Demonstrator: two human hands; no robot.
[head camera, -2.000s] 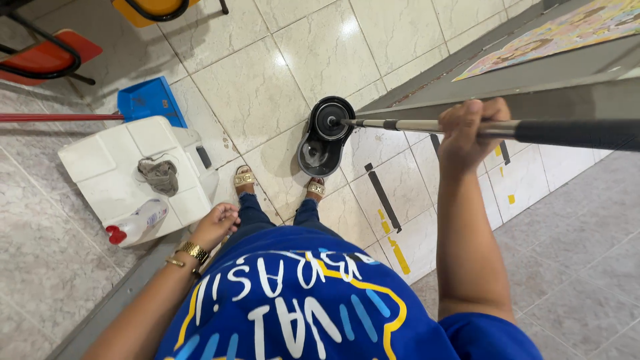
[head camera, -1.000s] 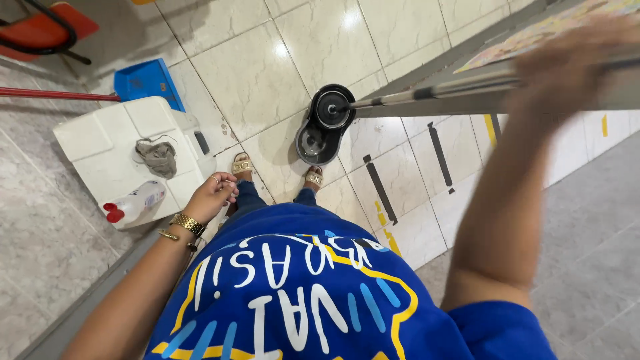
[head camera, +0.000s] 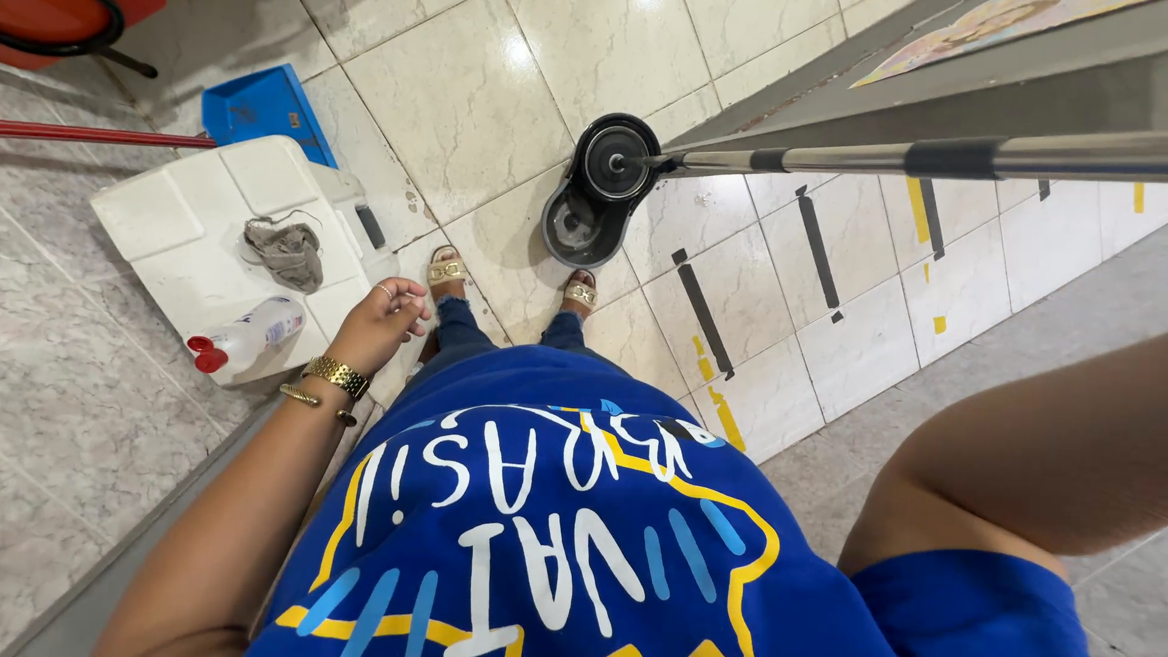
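A metal mop pole (head camera: 849, 161) with dark bands runs from the round spinner of a black spin mop bucket (head camera: 584, 196) to the right edge of the head view. My right hand is out of view past that edge; only the arm shows at the lower right. My left hand (head camera: 379, 324) hangs in front of my body with loosely curled fingers and holds nothing. It is nearest to a white plastic container (head camera: 173, 205), on whose lid lie a crumpled grey cloth (head camera: 285, 253) and a clear bottle with red caps (head camera: 260, 330).
A blue dustpan (head camera: 265, 108) with a red handle (head camera: 100, 134) lies behind the white container. Part of a red chair (head camera: 68, 27) stands at the top left. A grey panel (head camera: 995, 96) borders the right side. Black and yellow tape strips mark the floor tiles.
My right hand, on the upper part of the mop pole two seconds ago, has moved right and out of view. My left hand still hangs by my body.
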